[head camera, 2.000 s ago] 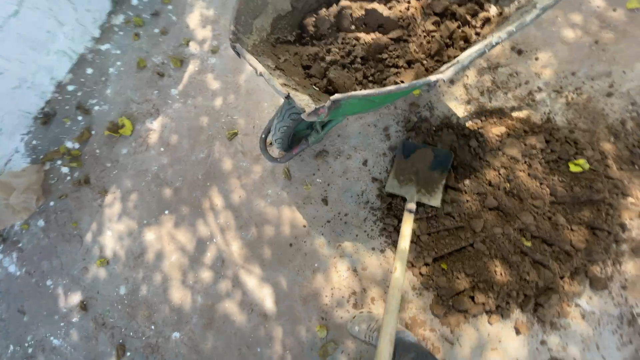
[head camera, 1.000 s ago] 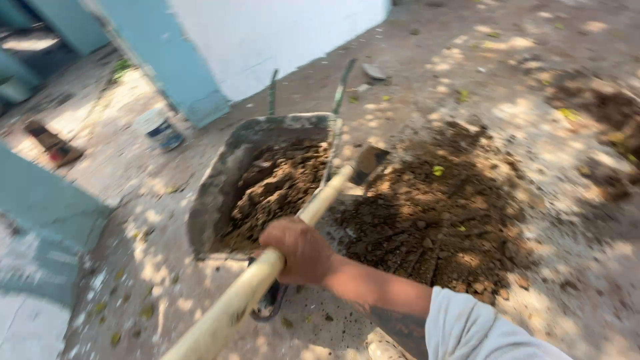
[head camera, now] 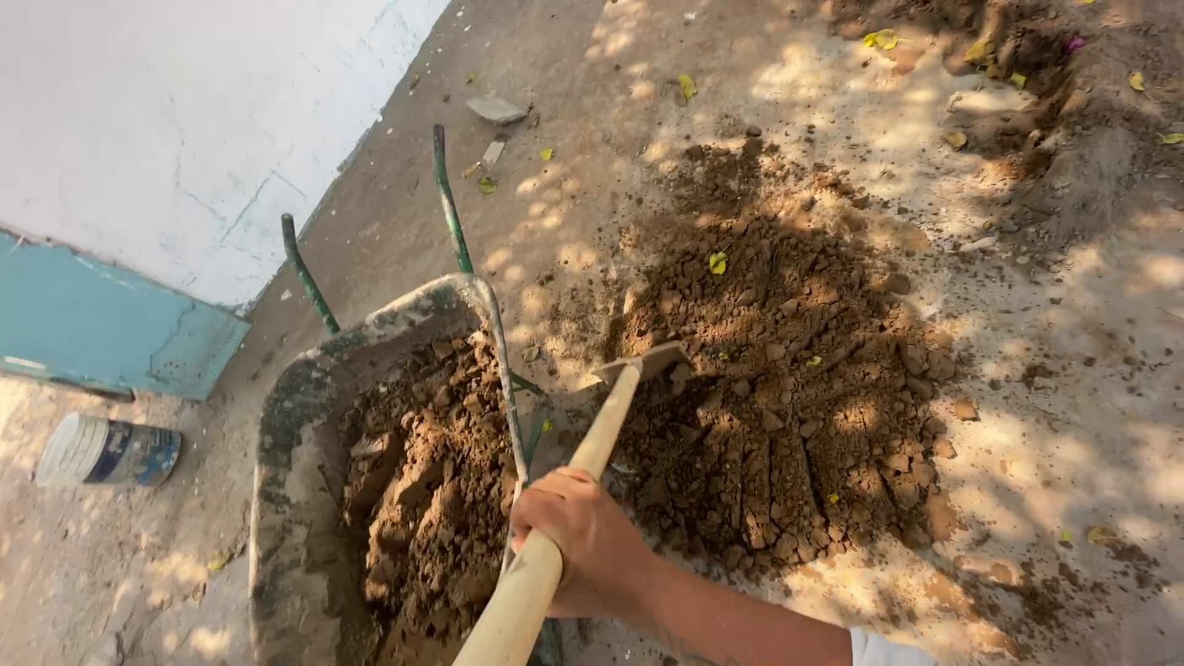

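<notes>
My right hand (head camera: 583,541) is closed around the wooden handle (head camera: 606,430) of a long tool with a flat metal blade (head camera: 652,361); whether it is a hoe or a shovel I cannot tell. The blade meets the left side of a spread heap of brown, clumpy soil (head camera: 786,398). The handle runs down past the rim of a wheelbarrow (head camera: 301,398), whose tray holds more soil (head camera: 439,481). My left hand is out of view, and the handle's near end is cut off by the frame.
The wheelbarrow's two green handles (head camera: 450,208) point up toward a white and blue wall (head camera: 203,139). A paint-stained bucket (head camera: 111,451) lies on its side at the left. A flat fragment (head camera: 497,109) rests beyond the barrow; more soil (head camera: 1036,92) lies at upper right.
The view has shifted a lot. My right hand, not seen two seconds ago, came into view on the handle one second ago and still grips it.
</notes>
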